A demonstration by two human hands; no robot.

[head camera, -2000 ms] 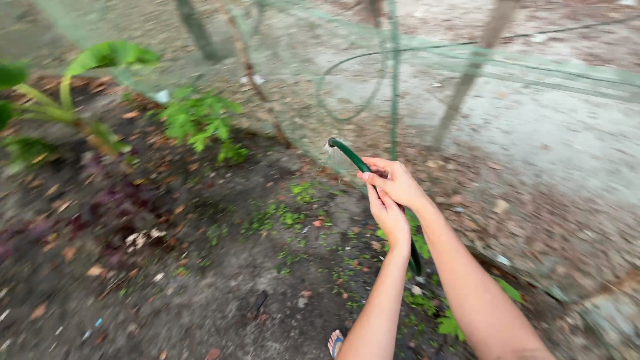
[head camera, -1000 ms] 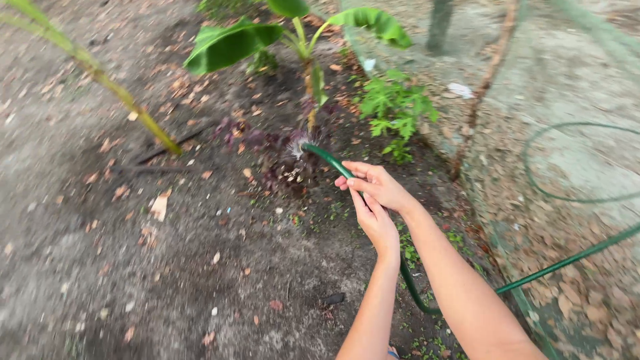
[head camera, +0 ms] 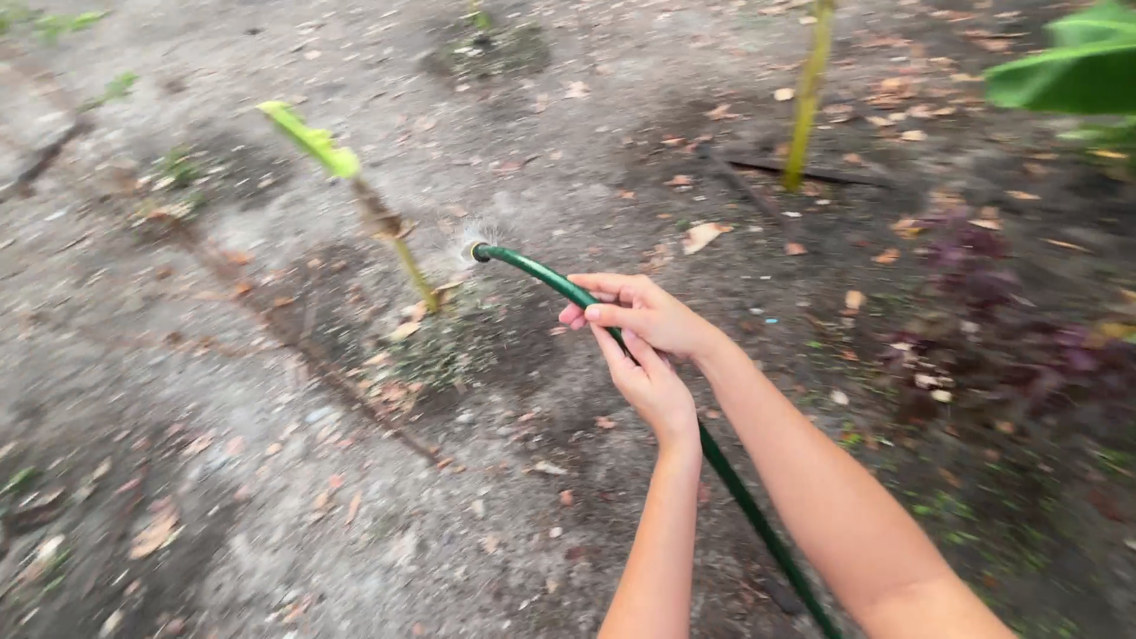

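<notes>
A green garden hose [head camera: 541, 273] runs up from the bottom edge, right of centre, and water sprays from its open end. My right hand [head camera: 646, 312] grips the hose a short way behind that end, thumb and fingers around it. Just below, my left hand [head camera: 655, 386] holds the hose too, touching my right hand. Beyond the hose end, to the left, a thin plant stem [head camera: 410, 262] with a cut-looking light green leaf [head camera: 311, 140] stands in the soil, with small low growth [head camera: 448, 346] at its base.
A yellow-green stem [head camera: 809, 98] rises at the upper right, near a dark stick [head camera: 812, 173]. Purple-leaved plants [head camera: 985, 311] grow at the right below a broad green leaf [head camera: 1065, 78]. A long thin branch [head camera: 328, 368] lies at the left on leaf-strewn soil.
The view has swung far to the left, from the netting past the broad-leaved plant to the thin stem. Both hands have kept hold of the spraying hose.
</notes>
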